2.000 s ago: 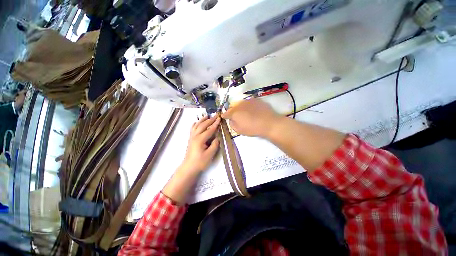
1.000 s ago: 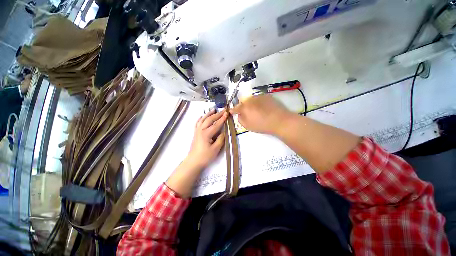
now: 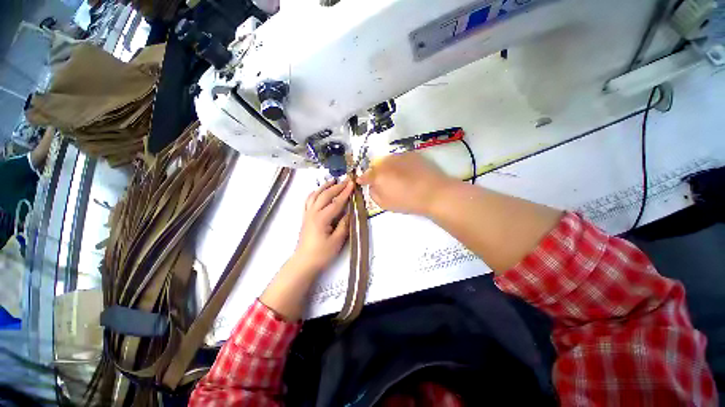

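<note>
A long brown strap [image 3: 358, 258] with a paler line hangs from the presser foot area [image 3: 337, 162] of the white sewing machine head [image 3: 318, 60] down to the lap. My left hand [image 3: 324, 222] holds the strap's upper end from the left with its fingertips. My right hand [image 3: 397, 183] pinches the same end from the right, close to the needle. The fingertips nearly meet and hide the strap's end and the needle point.
A bundle of brown strips [image 3: 151, 238], tied with a dark band [image 3: 133, 320], lies at left. A loose strap [image 3: 238, 262] lies beside it. Red-and-black snips [image 3: 433, 140] lie on the machine bed. Brown panels [image 3: 99, 91] are stacked upper left. A person's arm [image 3: 41, 151] shows far left.
The hanging strap's lower part has swung left. Both hands stay at the needle with little visible movement. The whole view has shifted slightly.
</note>
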